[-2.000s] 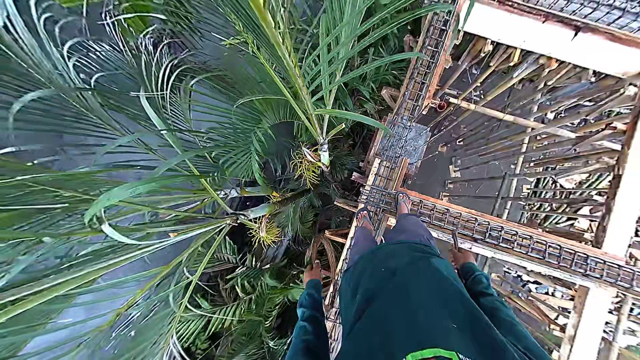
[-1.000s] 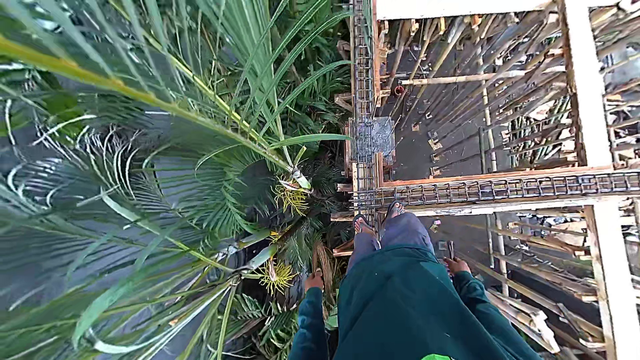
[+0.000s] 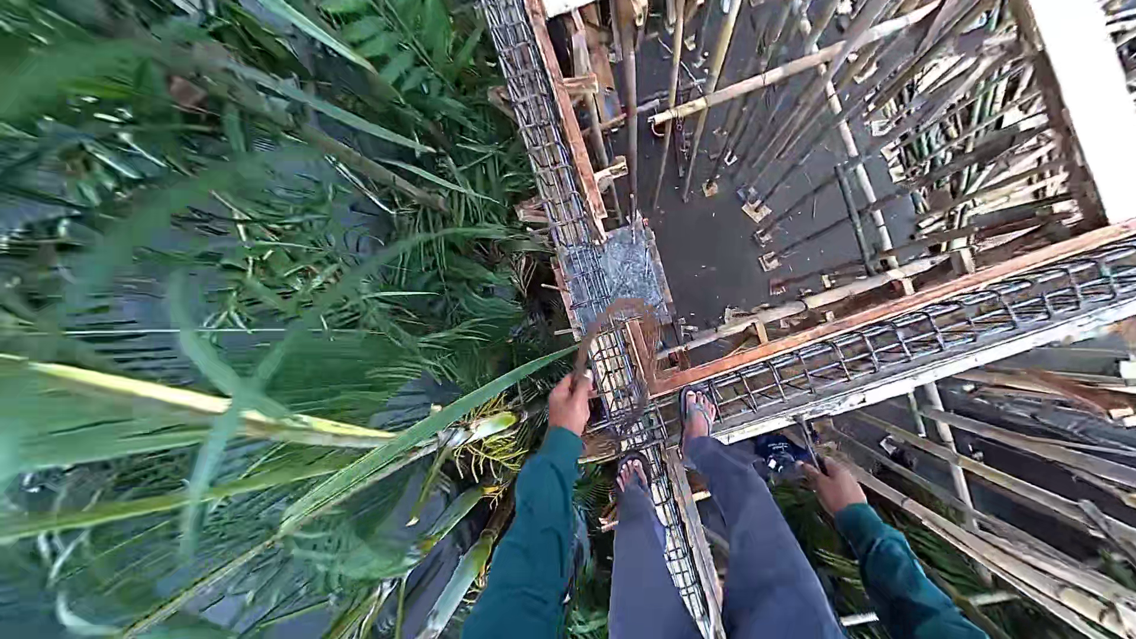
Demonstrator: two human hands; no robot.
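Note:
My left hand (image 3: pixel 570 404) grips a looped bundle of thin brown tie wire (image 3: pixel 632 306), which hangs over the rebar cage (image 3: pixel 541 133) where the beams meet. My right hand (image 3: pixel 832 484) is closed on a dark hand tool (image 3: pixel 808 437), perhaps pliers, beside the pale edge of the right-hand beam. A second rebar cage (image 3: pixel 852 355) runs off to the right between form boards. My feet, in flip-flops (image 3: pixel 697 410), stand at the junction, one on each side of the corner. A grey sheet-like patch (image 3: pixel 632 266) lies just beyond.
Palm fronds (image 3: pixel 337 417) crowd the left side, close to my left arm. Bamboo poles (image 3: pixel 772 80) stand far below inside the frame, with more poles (image 3: pixel 1003 497) under the right beam. An orange-edged form board (image 3: pixel 887 333) borders the cage. The ground lies well below.
My left hand has come up and forward with the brown wire loop. My legs are now spread apart, where the feet were close together. The view has turned and shifted.

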